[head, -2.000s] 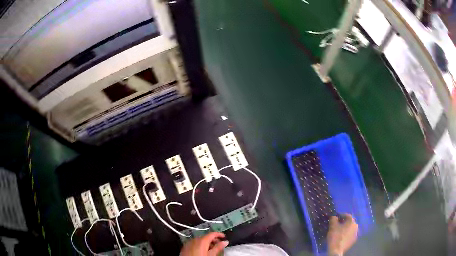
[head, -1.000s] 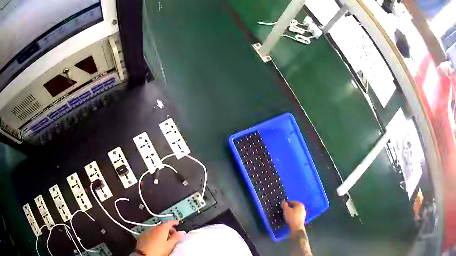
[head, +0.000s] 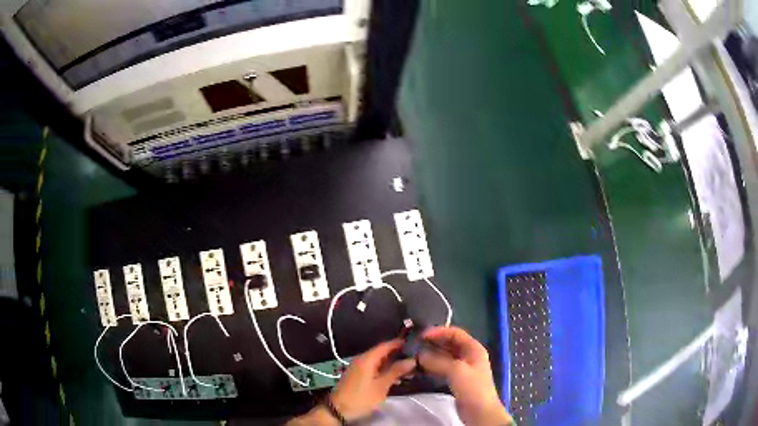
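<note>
My left hand (head: 370, 381) and my right hand (head: 462, 368) meet at the near edge of the black fixture board (head: 249, 204). A small dark thing, looking like a black adapter (head: 415, 346), is blurred between the fingertips; my right hand holds it, and my left hand's grip is unclear. Several white sockets (head: 413, 245) stand in a row. One black adapter (head: 310, 273) sits in a socket with no lead seen on it. Another adapter (head: 258, 283) has a white lead at it. White leads loop from the green connector boards (head: 184, 388).
A blue tray (head: 577, 341) with rows of black adapters (head: 529, 345) lies to the right. The instrument rack (head: 224, 50) stands behind the fixture. White leads (head: 644, 143) and a pale frame bar (head: 665, 366) are at the far right.
My right hand has left the blue tray and come to my left hand over the board's near edge. My left hand has lifted off the green board. The camera view has turned.
</note>
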